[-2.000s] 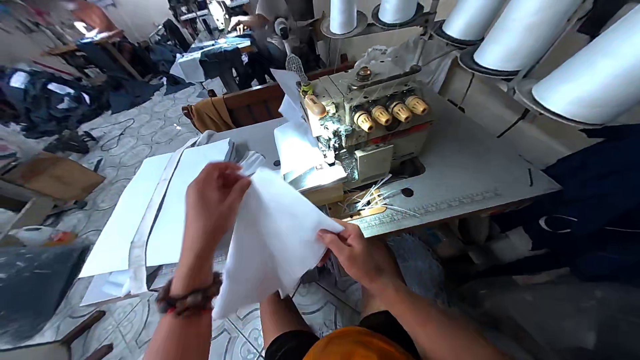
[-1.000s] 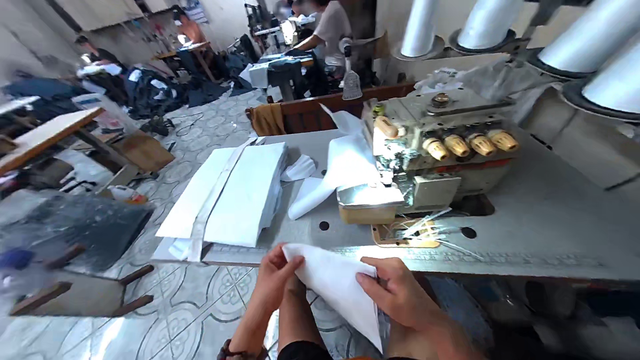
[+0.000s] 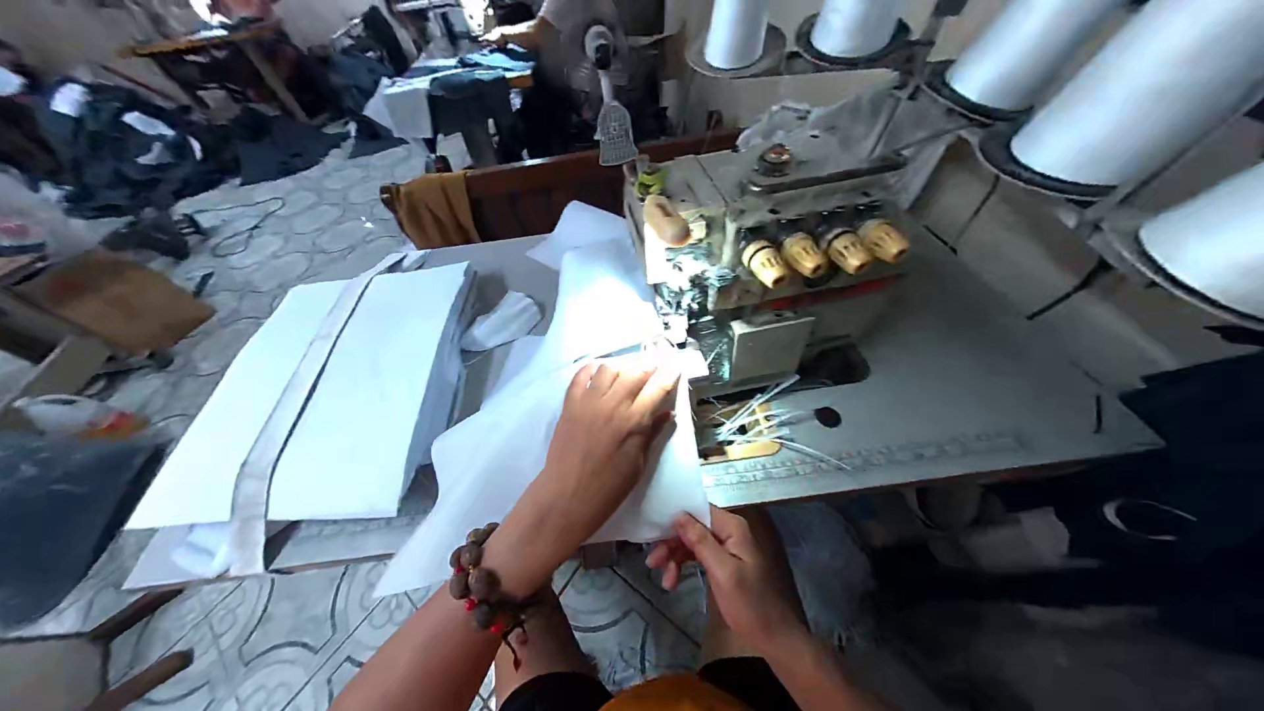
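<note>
A white fabric piece (image 3: 494,459) lies at the front of an overlock sewing machine (image 3: 770,227), its far edge at the lit presser foot. My left hand (image 3: 612,425), with a beaded bracelet on the wrist, rests flat on the fabric just before the foot, fingers apart. Pinched between the thumb and fingers of my right hand (image 3: 711,553) is the fabric's near right corner, at the table's front edge. More white fabric (image 3: 602,296) lies behind and left of the foot. Cut thread ends (image 3: 755,420) lie right of the fabric.
A stack of white fabric (image 3: 365,395) with a pale strip across it lies on the table's left. White thread cones (image 3: 1116,89) stand above the machine at right. A brown cloth (image 3: 432,209) hangs over a wooden rail behind. A person sits at a far table.
The fabric, held in both hands before the table one second ago, now lies at the presser foot. My left hand has moved forward onto it; my right hand still grips an edge.
</note>
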